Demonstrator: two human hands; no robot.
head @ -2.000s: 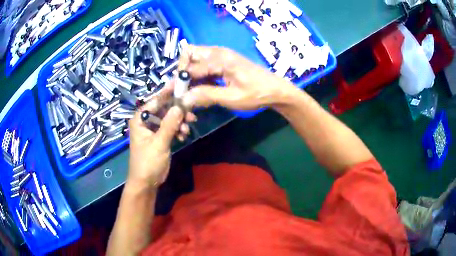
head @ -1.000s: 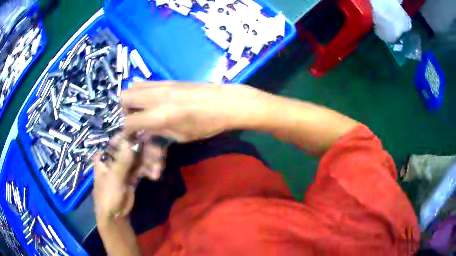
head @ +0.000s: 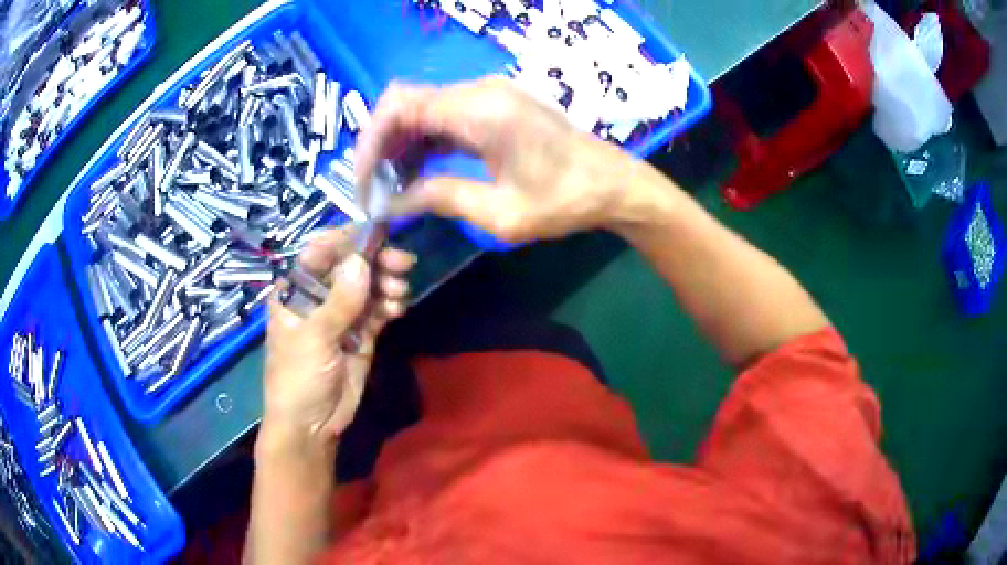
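Note:
My left hand is palm up in front of the middle tray and holds silver metal tubes. One tube points up between its thumb and fingers. My right hand is just above and to the right, with its thumb and fingertips closed on a blurred whitish piece at the top of that tube. Whether the piece and the tube are joined cannot be told. The middle tray is heaped with silver tubes.
The right tray holds white sleeved pieces. The left tray holds scattered silver pieces. Another tray of white pieces lies at the far left. A red stool with a white plastic bag and a small blue tray are at the right.
The hands have moved up and right in the picture from one second ago. My right hand no longer covers my left; its fingertips now grip the whitish piece above the left thumb.

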